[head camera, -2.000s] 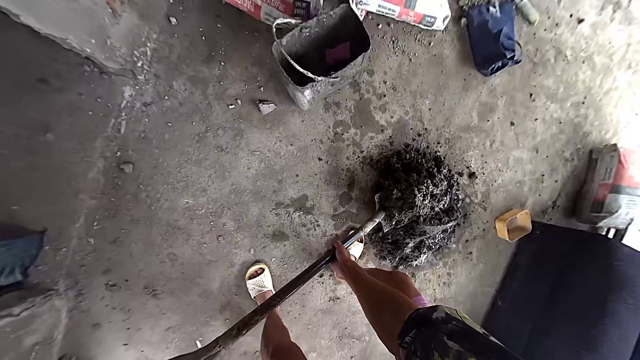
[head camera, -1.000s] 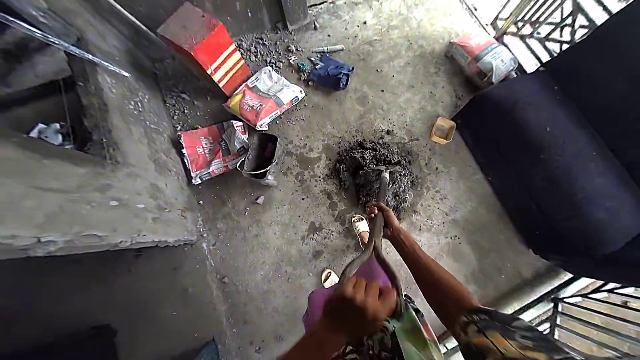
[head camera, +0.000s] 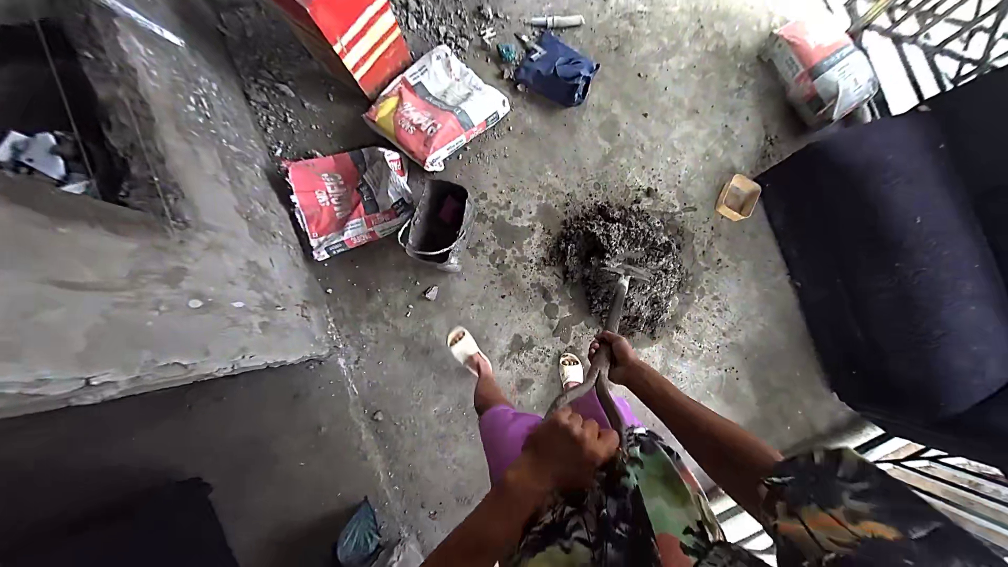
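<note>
My left hand (head camera: 573, 449) is closed around the D-shaped grip of a shovel near my body. Farther down the shaft (head camera: 617, 305), just below where the grip forks, my right hand (head camera: 614, 356) holds the same shovel. Its blade (head camera: 628, 272) rests in a pile of dark wet mortar or concrete mix (head camera: 642, 232) on the concrete floor, partly sunk in it. My feet in light slides stand near the pile, one of them close to its lower edge.
Left of the pile stand a dirty bucket (head camera: 441, 220) and red-and-white cement bags (head camera: 331, 201), (head camera: 441, 106). A blue bag (head camera: 557, 69) lies behind. To the right are a small yellowish container (head camera: 739, 197), another bag (head camera: 823, 71) and a dark sofa-like piece (head camera: 882, 260). A raised concrete ledge (head camera: 157, 315) runs left.
Both hands now hold the shovel nearer my body, more upright in view than two seconds ago. My left hand, out of view then, shows on the grip. The view has shifted widely.
</note>
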